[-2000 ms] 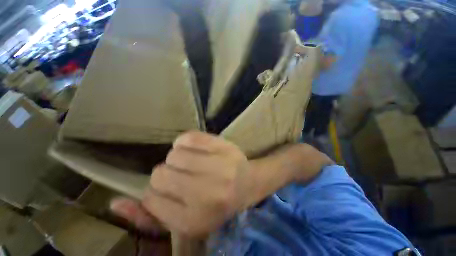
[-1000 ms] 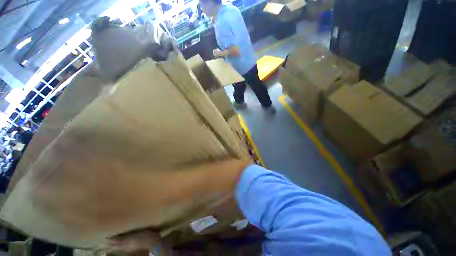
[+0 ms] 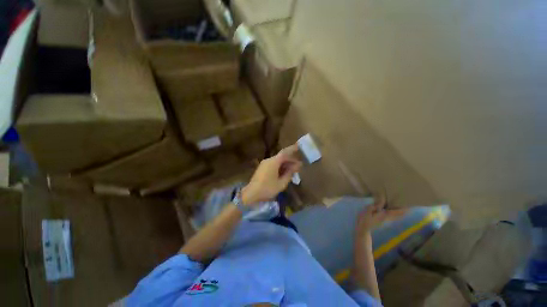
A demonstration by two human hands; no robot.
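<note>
A large brown carton [image 3: 456,114] is tilted close in front of me and fills the upper right. A small white label [image 3: 309,149] is on its left part. My left hand [image 3: 273,177] is at this label with curled fingers; blur hides whether it grips anything. My right hand [image 3: 381,216] is blurred at the carton's lower edge, its fingers against the cardboard, and seems to hold that edge.
Several cartons stand at the left, including an open one [image 3: 90,120] and another holding dark parts [image 3: 195,66]. A labelled carton [image 3: 90,258] is at the lower left. Grey floor with a yellow line [image 3: 396,240] shows below my right hand.
The view has turned down towards my shirt. The cardboard has moved from the left to the upper right. Both hands are now apart in front of me, and the other person is out of view.
</note>
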